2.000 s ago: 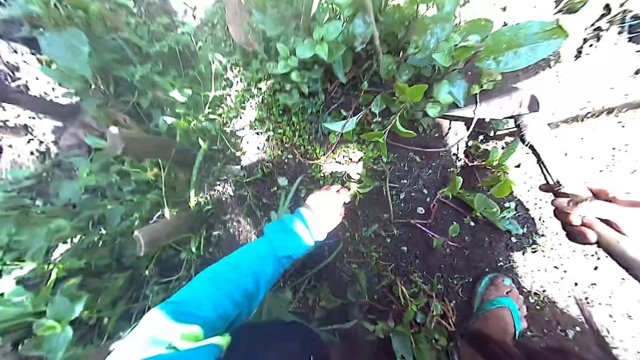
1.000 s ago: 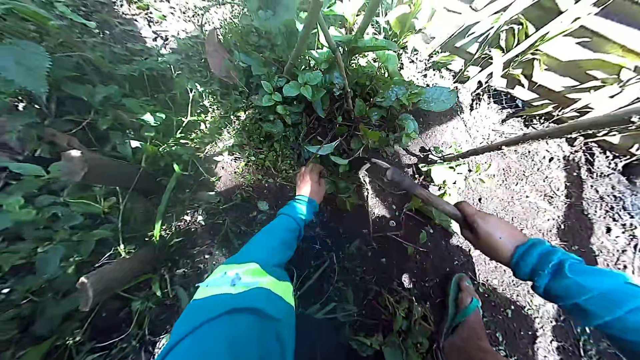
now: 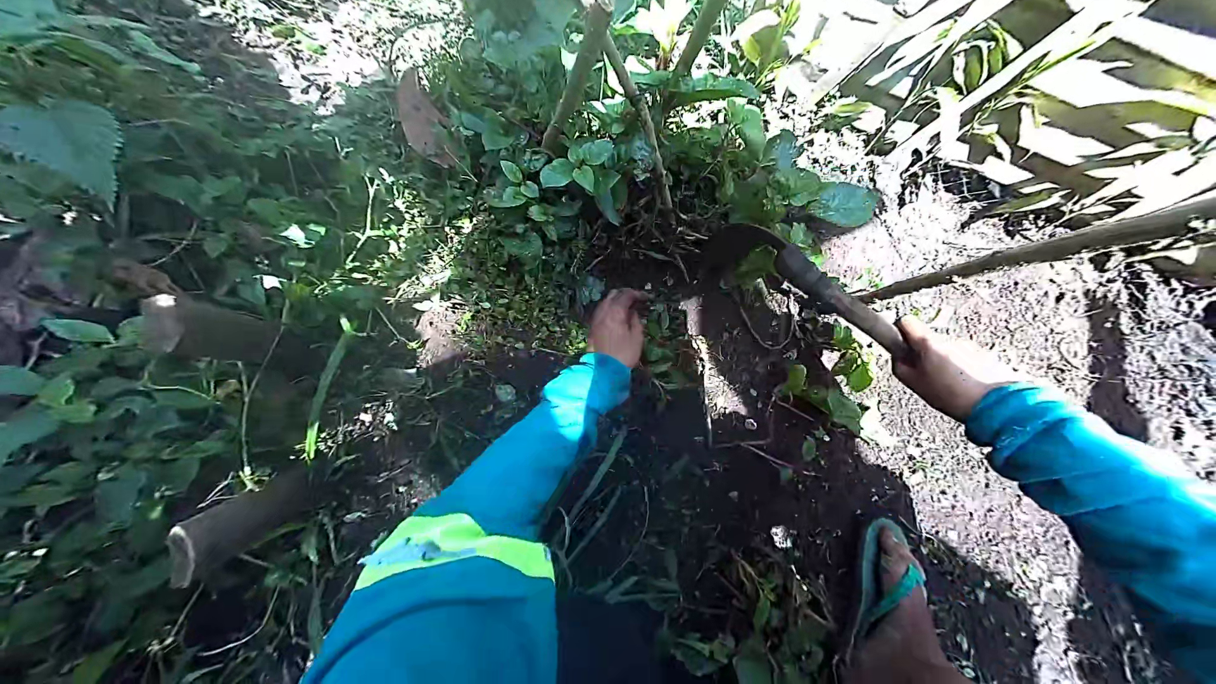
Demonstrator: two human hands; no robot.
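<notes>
My right hand (image 3: 936,366) is closed around the wooden handle of a curved-bladed hand tool (image 3: 841,302), possibly a sickle or machete. Its dark blade (image 3: 743,249) lies at the base of the leafy plants, partly in shadow. To the left of the blade, my left hand (image 3: 617,328) reaches down to small weeds (image 3: 665,347) on dark soil. Its fingertips point toward the plant base and are partly hidden, so whether they grip anything cannot be told. Green leafy plants (image 3: 579,171) grow around several upright stems (image 3: 579,76) beyond both hands.
Two cut logs (image 3: 237,522) lie among weeds at the left. A long thin pole (image 3: 1045,249) slants in from the right edge. My foot in a green flip-flop (image 3: 893,598) stands on the soil at lower right. Dry, sunlit fronds (image 3: 1064,114) are at upper right.
The right hand has brought the tool in from the right side, and its blade is now at the plant base. The left hand stays low by the weeds. The view has shifted.
</notes>
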